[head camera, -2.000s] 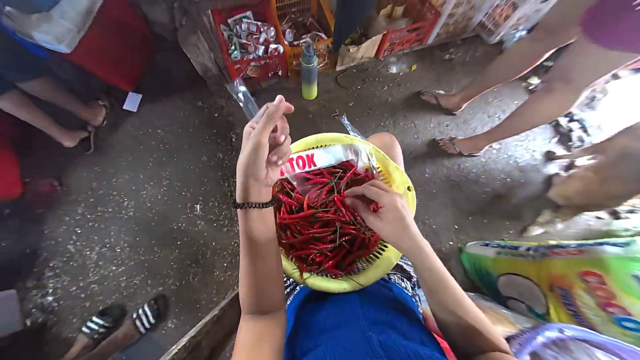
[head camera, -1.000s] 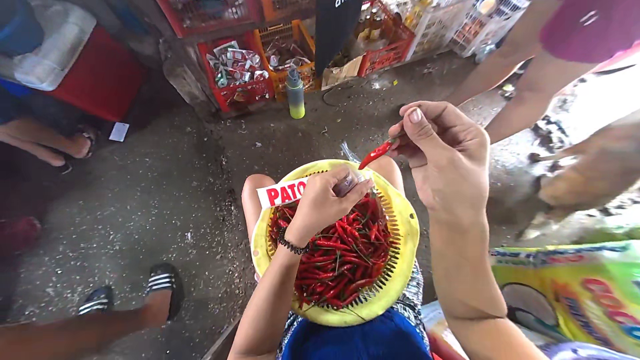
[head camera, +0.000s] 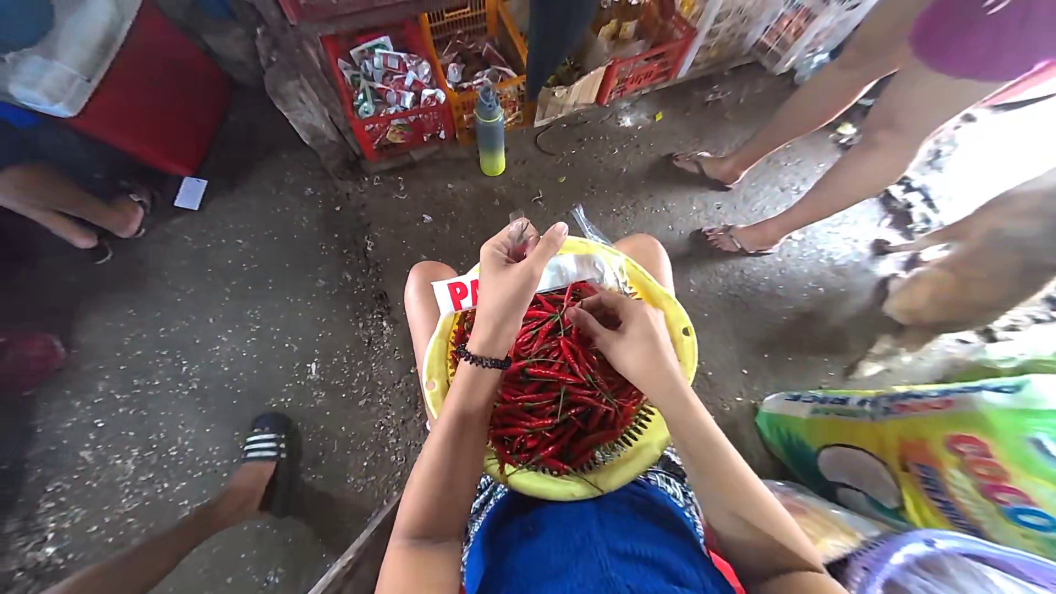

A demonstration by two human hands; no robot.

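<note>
A yellow plastic basket rests on my lap, heaped with red chili peppers. My left hand, with a dark beaded bracelet at the wrist, is raised over the basket's far left part, its fingers closed around a small clear plastic bag. At the right of the heap, my right hand touches the peppers with thumb and fingertips; whether it grips one cannot be told. A plastic wrapper with red lettering lies across the basket's far side, partly behind my left hand.
A bottle stands on the floor before a red crate and an orange crate of packets. Other people's legs are at left and right. A dog is at the right, above a printed sack and a purple basket.
My right hand, raised beside the basket with a red pepper a second ago, has come down to the heap. That pepper no longer shows in it. A foot in a striped slide has shifted at lower left.
</note>
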